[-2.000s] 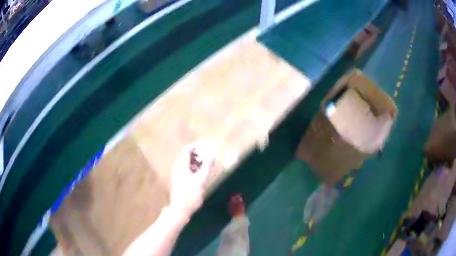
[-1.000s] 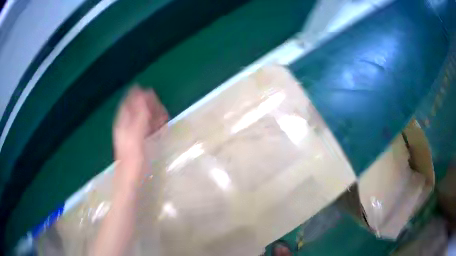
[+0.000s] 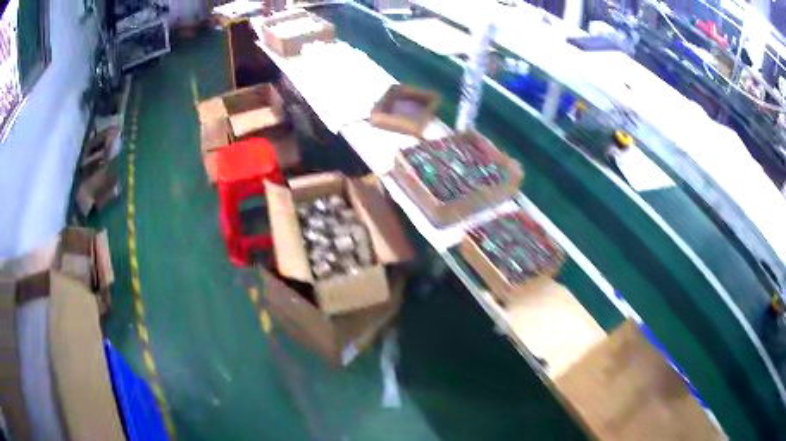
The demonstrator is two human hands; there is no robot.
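Observation:
Neither of my hands is in view. Nearest on the narrow bench is a brown cardboard sheet [image 3: 633, 392] at the lower right, with a paler board [image 3: 552, 327] beside it. Beyond them stand two open boxes of mixed small red, green and dark components, a nearer one [image 3: 514, 250] and a farther one [image 3: 457, 177]. A smaller open brown box [image 3: 405, 110] sits past them on the white sheet [image 3: 345, 86]. The small parts are blurred.
An open carton of grey-brown metal parts [image 3: 334, 237] stands left of the bench, beside a red plastic stool [image 3: 247, 194]. More cartons [image 3: 246, 121] stand behind. The green belt [image 3: 595, 232] runs along the bench's right. A blue object [image 3: 134, 396] is at lower left.
The view has swung from close over the bench to along its length. The hand seen over the bench and belt is out of view. The component boxes and red stool have come into view.

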